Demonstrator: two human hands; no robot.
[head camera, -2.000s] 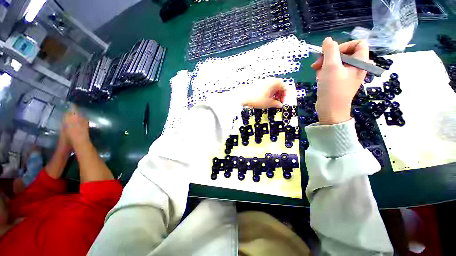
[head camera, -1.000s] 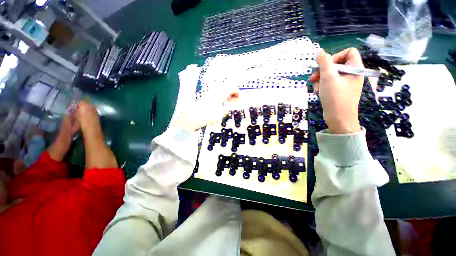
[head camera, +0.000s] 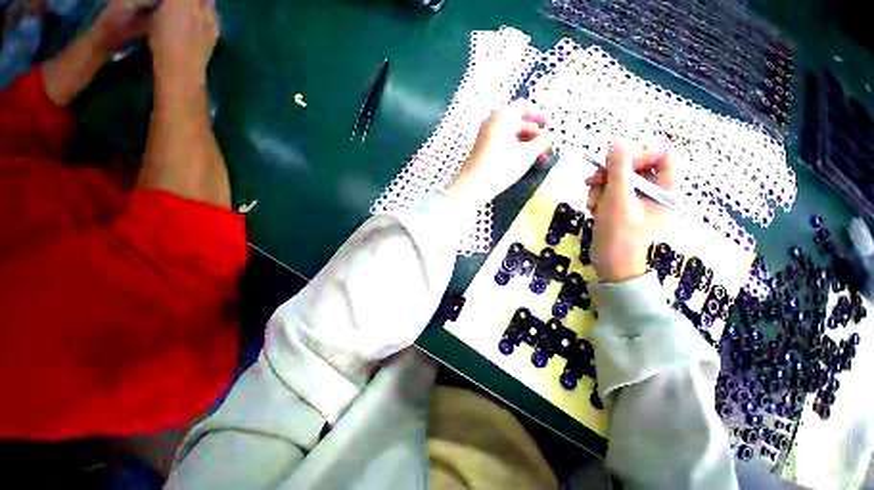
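My right hand (head camera: 628, 215) holds slim silver tweezers (head camera: 655, 192) like a pen above the pale work sheet (head camera: 479, 321); their tip points left toward my left hand. My left hand (head camera: 503, 148) is at the near left edge of the white punched strips (head camera: 661, 115), fingers curled; whether it holds something small cannot be told. Small black housings (head camera: 541, 340) stand in rows on the sheet, some hidden by my right hand and sleeve. One dark part (head camera: 452, 307) lies at the sheet's left edge.
Loose round black parts (head camera: 767, 354) are heaped at right, beside a second pale sheet (head camera: 815, 450). Dark pocketed trays (head camera: 709, 53) lie at the far side. Spare dark tweezers (head camera: 371, 100) lie on the green tabletop. A person in red sleeves (head camera: 182, 230) works at left.
The view has swung left and down, so the bench appears rotated. My left hand has moved from the sheet's upper left to the strips, closer to the tweezers' tip. My right hand keeps the tweezers.
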